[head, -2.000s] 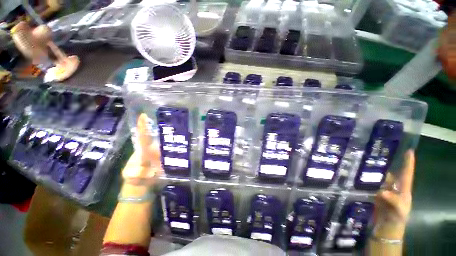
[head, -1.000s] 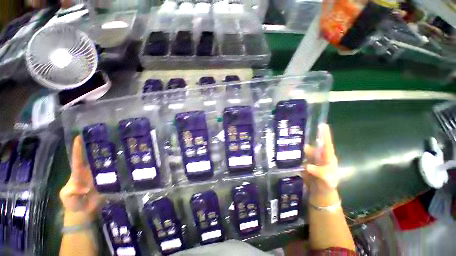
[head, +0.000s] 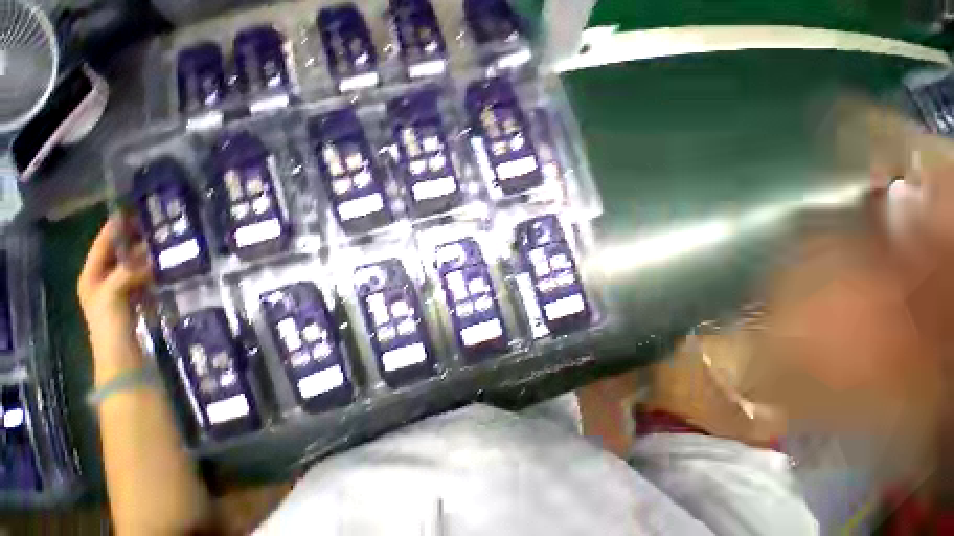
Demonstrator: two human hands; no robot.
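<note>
A clear pocket tray (head: 314, 257) lies tilted in front of me. It holds two rows of dark purple phones (head: 395, 319), battery bays up, with white labels low on them. My left hand (head: 113, 277) grips the tray's left edge, fingers partly hidden by it. No hand is on the tray's right edge. My right hand cannot be made out; a dark red cuff (head: 669, 422) and blurred bare skin show at the lower right.
Another row of phones (head: 345, 44) lies just beyond the tray. A white fan (head: 23, 63) and a pinkish-white device (head: 78, 117) are at upper left. More trays (head: 37, 366) are at left. The green bench (head: 690, 136) extends right. A blurred person (head: 868, 314) is at right.
The view has swung right and down. The tray has moved up and left in view, over the bench beside the phone row. My right hand has left its right edge; a blurred person has appeared.
</note>
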